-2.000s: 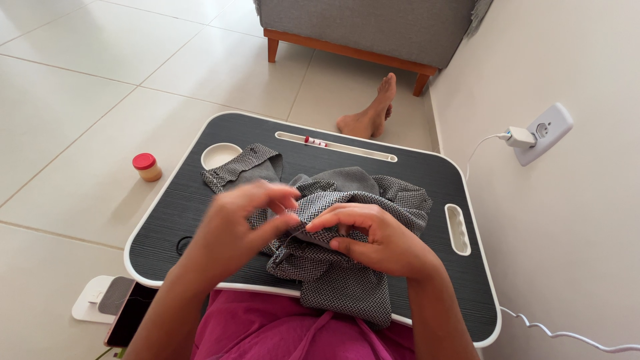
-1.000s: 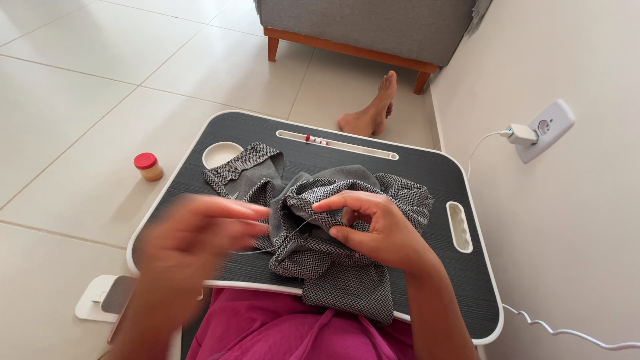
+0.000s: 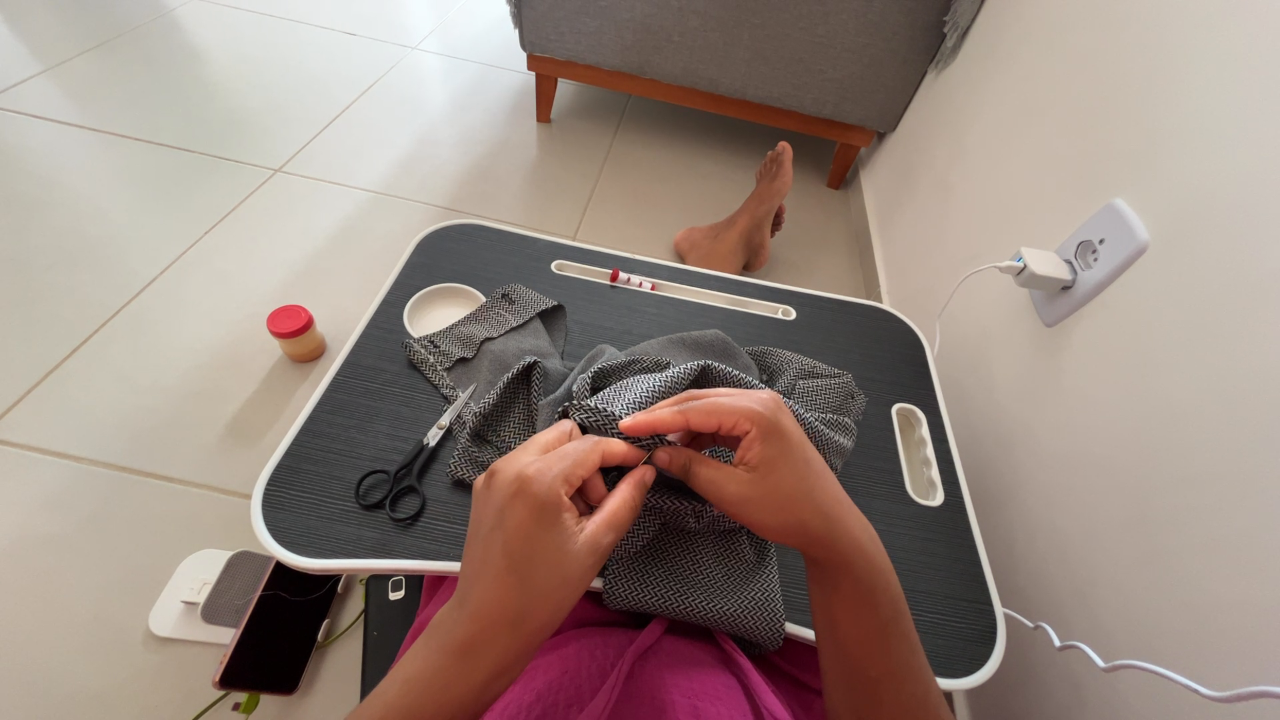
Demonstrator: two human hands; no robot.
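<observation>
A grey herringbone garment (image 3: 700, 540) lies bunched on the dark lap desk (image 3: 330, 500) and hangs over its near edge. My left hand (image 3: 550, 490) pinches a thin sewing needle (image 3: 645, 458) between thumb and index finger, its tip at the cloth. My right hand (image 3: 740, 450) holds a fold of the garment between thumb and fingers, close against the left fingertips. Black-handled scissors (image 3: 412, 465) rest left of my left hand, blades pointing away and touching the cloth's edge. Thread is hard to make out here.
A round white dish (image 3: 440, 305) stands at the desk's far left. A red and white tube (image 3: 632, 280) lies in the desk's slot. On the floor are a red-lidded jar (image 3: 296, 335) and a phone (image 3: 280, 625) on a stand. A charger (image 3: 1045, 270) is plugged into the wall outlet at right.
My left hand, blurred and farther left a second ago, has come in to meet the right hand at the cloth. The scissors, covered by the left arm before, now show.
</observation>
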